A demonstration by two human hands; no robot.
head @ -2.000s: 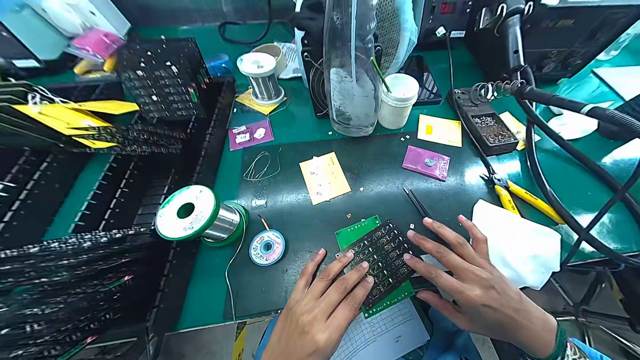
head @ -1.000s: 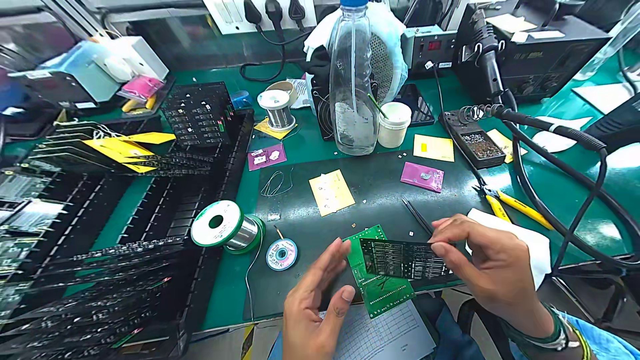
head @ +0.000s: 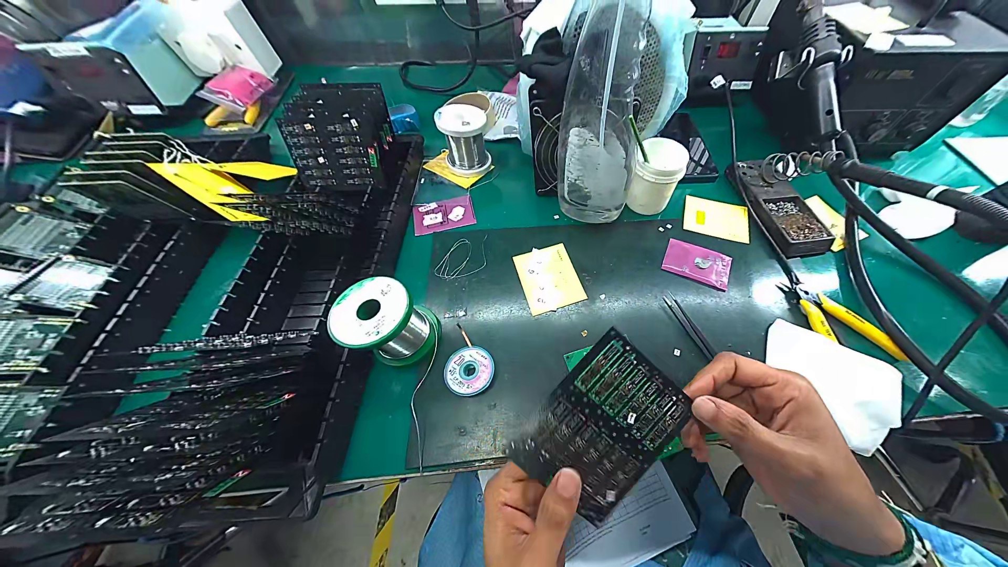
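Observation:
A black printed circuit board (head: 606,425) is held tilted at the front edge of the bench, between my two hands. My left hand (head: 528,512) grips its lower left corner with the thumb on top. The thumb and fingers of my right hand (head: 772,433) pinch its right corner. Behind it a green circuit board (head: 577,358) is mostly hidden. Tweezers (head: 689,324) lie on the dark mat (head: 504,283) beyond my right hand. A solder wire spool (head: 382,319) and a small reel of desoldering braid (head: 469,371) are to the left.
Black racks (head: 346,331) of boards fill the left. A plastic bottle (head: 598,118), a white jar (head: 656,176) and a solder spool (head: 463,138) stand behind. Yellow-handled cutters (head: 850,319), a white cloth (head: 835,382), a soldering iron stand (head: 787,213) and cables are at the right.
The black board first lay on the green one under both hands. My right hand then lifted it, with my left hand apart from it. Now both hands hold it, nearer the front edge.

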